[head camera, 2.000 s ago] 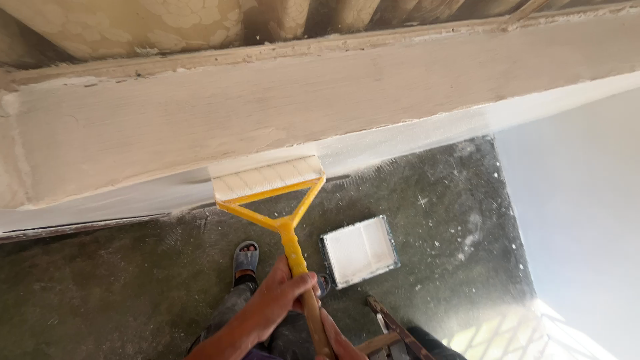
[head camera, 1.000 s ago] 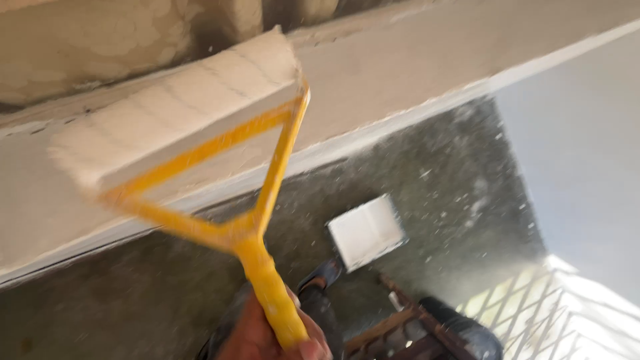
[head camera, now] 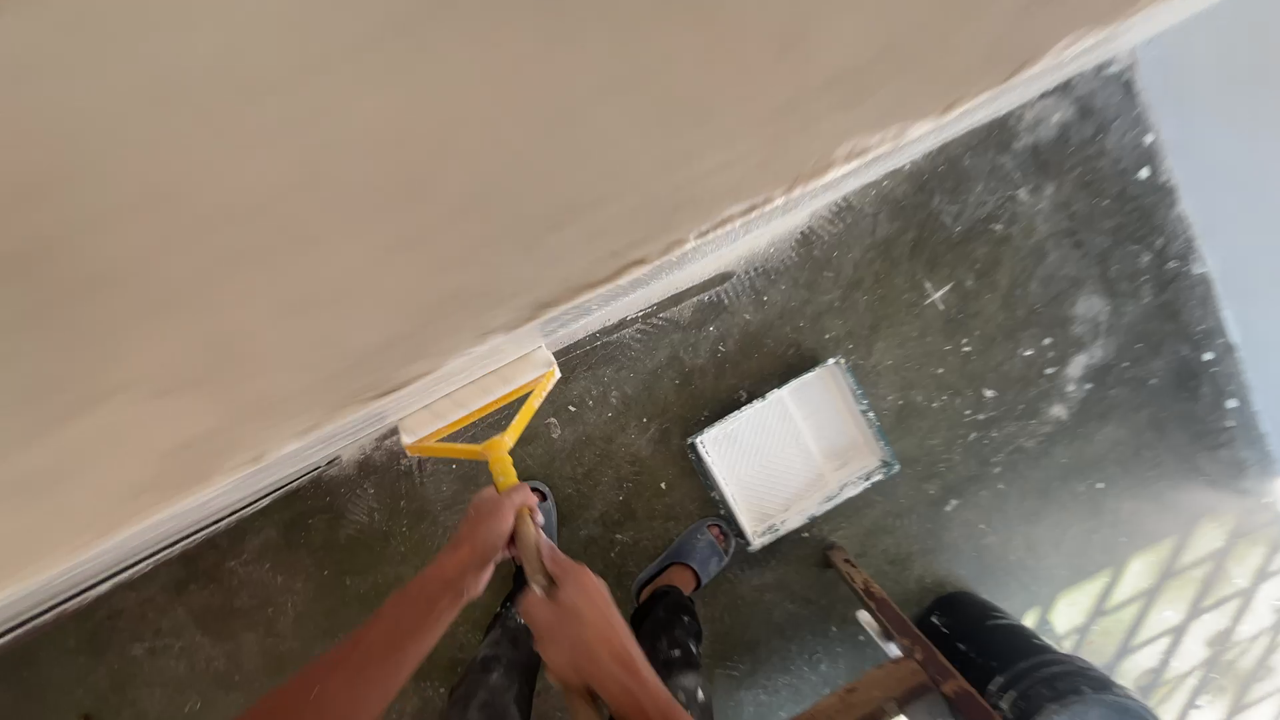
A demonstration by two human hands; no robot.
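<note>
A wide paint roller (head camera: 478, 400) with a yellow triangular frame and a pole lies against the lower part of the wall (head camera: 400, 180), near the floor. My left hand (head camera: 497, 525) is closed around the pole just below the yellow frame. Lower down the same pole, my right hand (head camera: 575, 610) grips it too. To the right of the roller, a paint tray (head camera: 795, 450) coated with white paint rests on the dark floor, beside my sandalled foot.
Paint specks dot the dark concrete floor (head camera: 1000, 380). A wooden piece of furniture or ladder (head camera: 905, 630) stands at the lower right, next to a black cylindrical container (head camera: 1010, 640). A pale wall (head camera: 1220, 150) borders the floor on the right.
The roller was raised close to the camera one second ago and is now down at the wall's base. The view has tilted further down. Both hands now show on the pole.
</note>
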